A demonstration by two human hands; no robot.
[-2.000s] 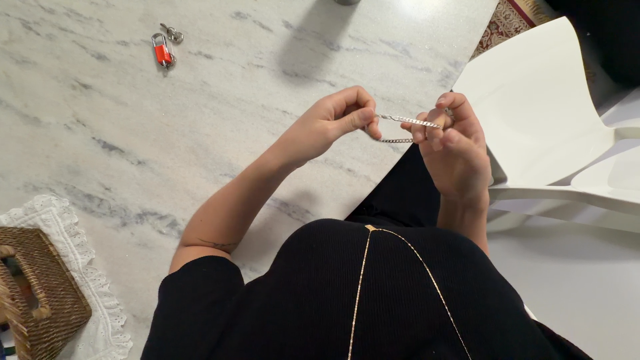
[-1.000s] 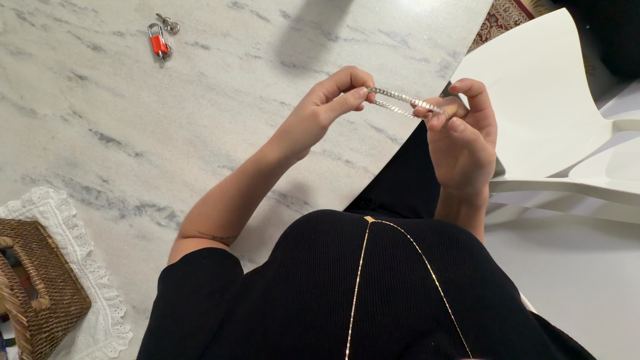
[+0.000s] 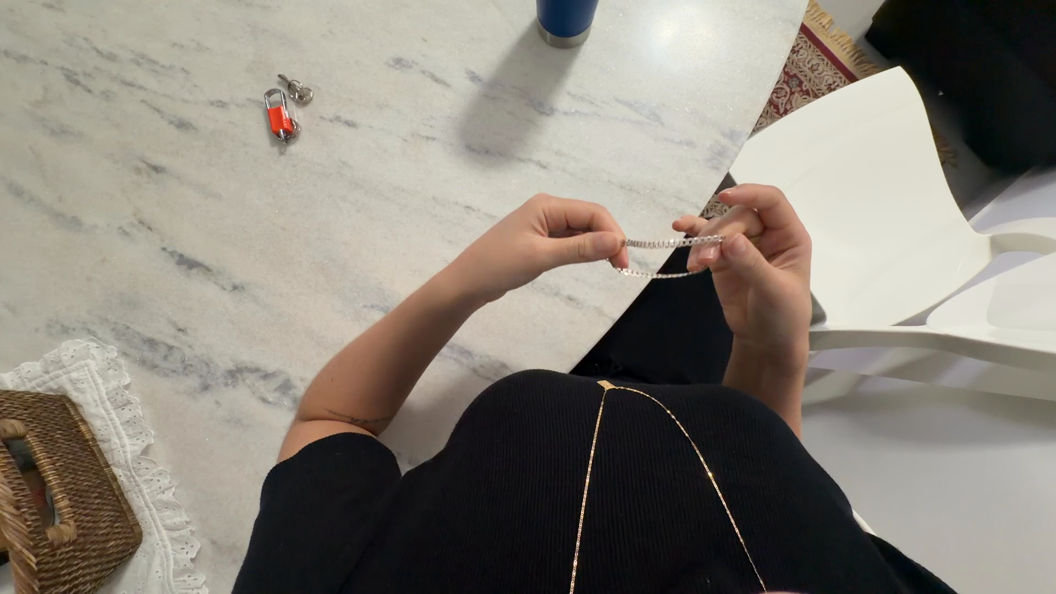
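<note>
A silver chain bracelet [image 3: 660, 243] stretches in a loop between my two hands, beyond the edge of the marble table. My left hand [image 3: 577, 235] pinches its left end between thumb and forefinger. At its right end, my right hand [image 3: 755, 247] grips it between thumb and fingers, with the other fingers partly spread. The fingertips hide both ends of the loop, so I cannot tell whether a clasp is fastened. A keychain with an orange-red tag [image 3: 281, 120] lies on the table at the upper left, with small metal keys or rings [image 3: 299, 91] beside it.
A blue tumbler [image 3: 566, 18] stands on the marble table [image 3: 330, 231] at the top. A woven wicker basket [image 3: 99, 487] sits on a white lace-edged cloth [image 3: 107, 379] at lower left. White chairs [image 3: 866, 198] stand to the right, near a patterned rug [image 3: 804, 78].
The bracelet stays held between both hands, its loop now more spread than one second ago. The view has shifted, showing more of the blue tumbler at the top.
</note>
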